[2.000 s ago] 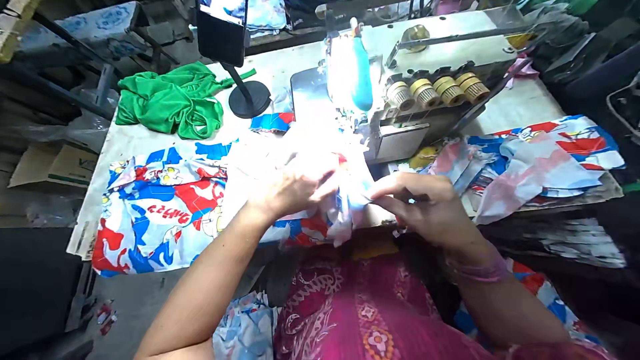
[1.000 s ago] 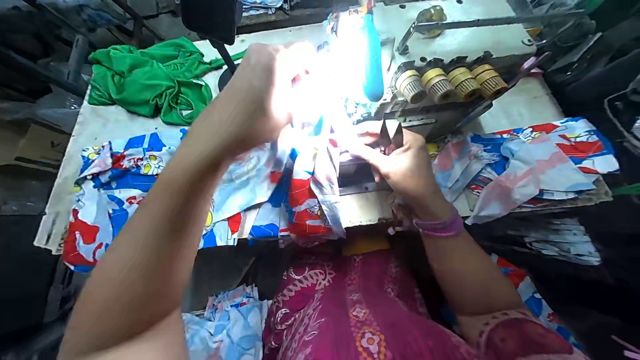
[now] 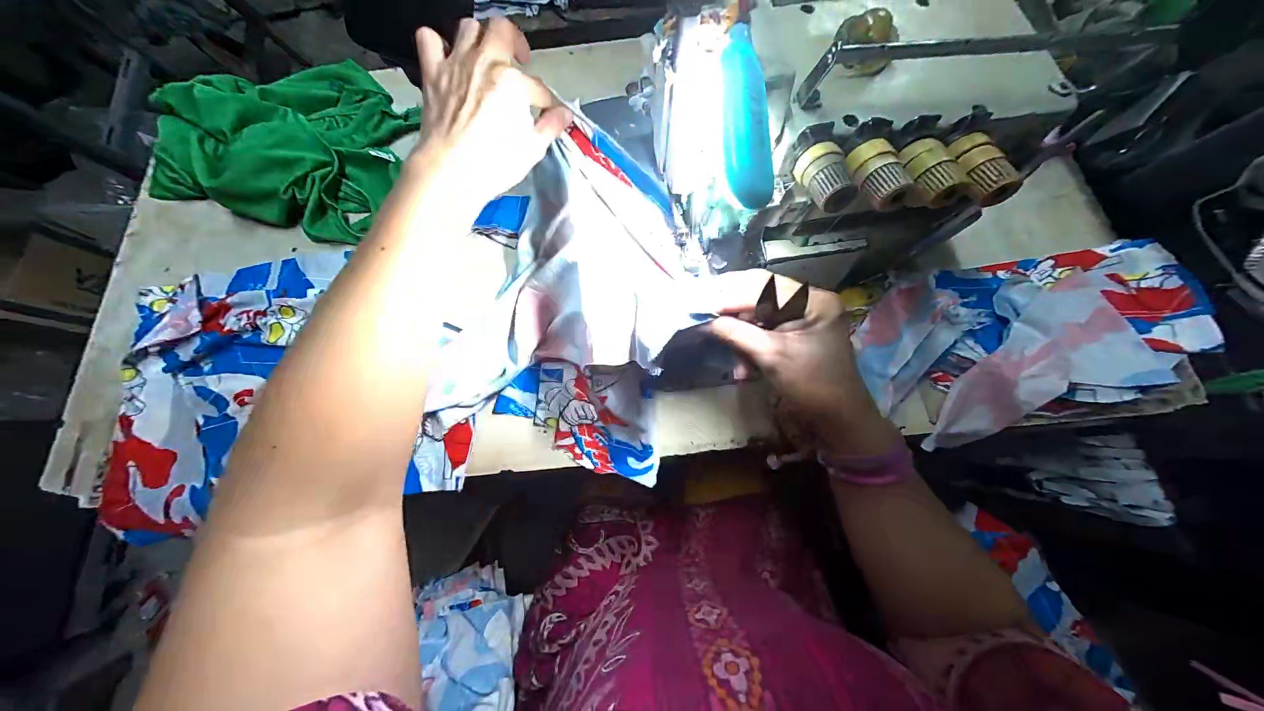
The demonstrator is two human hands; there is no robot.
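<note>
A printed fabric piece (image 3: 602,286) in white, red and blue hangs stretched between my hands, its upper edge running to the needle area of a sewing machine (image 3: 696,128). My left hand (image 3: 484,109), raised at the upper left, pinches the far corner of this cloth. My right hand (image 3: 790,331), right of the needle area, holds the cloth's near edge between thumb and finger. Small dark thread snips (image 3: 780,302) rest in that same hand, their two points apart and facing up. Glare from the machine's lamp hides the exact place where cloth and needle meet.
Green cloth (image 3: 276,148) lies at the table's back left, with printed fabric (image 3: 237,395) in front of it. More cut printed pieces (image 3: 1066,326) lie at the right. Several ribbed knobs (image 3: 879,178) stand beside the machine, below a metal bar (image 3: 1007,44). Light fabric (image 3: 469,632) sits below the table edge.
The cloth between my hands is now spread wide, where one second ago it hung bunched. My left hand has moved up and to the left, away from the machine.
</note>
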